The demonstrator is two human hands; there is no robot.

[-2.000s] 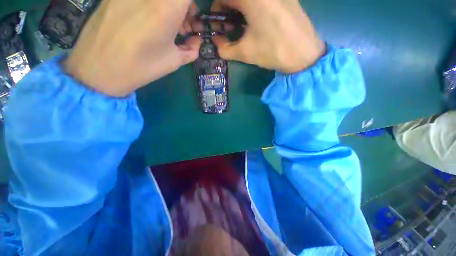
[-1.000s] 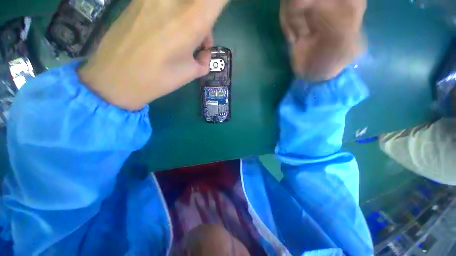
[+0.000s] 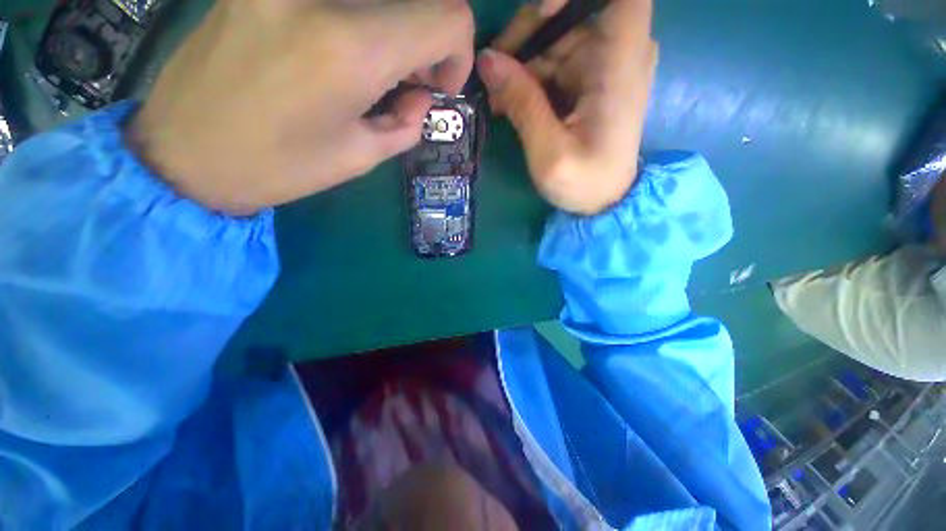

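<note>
A black handset unit (image 3: 444, 213) lies upright on the green table, its silver and blue circuit board toward me and a pale round part (image 3: 443, 126) at its upper end. My left hand (image 3: 311, 99) is at the unit's upper left corner, thumb and fingers pinched together; what lies between them is mostly hidden. My right hand (image 3: 576, 104) holds a thin black pen-like tool (image 3: 560, 28) that slants down toward the unit's upper right corner. The tool's tip is hidden by the fingers.
Another black handset unit (image 3: 88, 47) lies at the upper left with clear scraps beside it. A small whitish scrap (image 3: 741, 275) lies near the table's front edge. Another person's pale sleeve (image 3: 866, 311) and a dark shiny bag (image 3: 921, 166) are at the right.
My right hand has come back from the right to the unit and now shows the black tool. The dark piece seen earlier over the upper end is gone from there, showing the round part.
</note>
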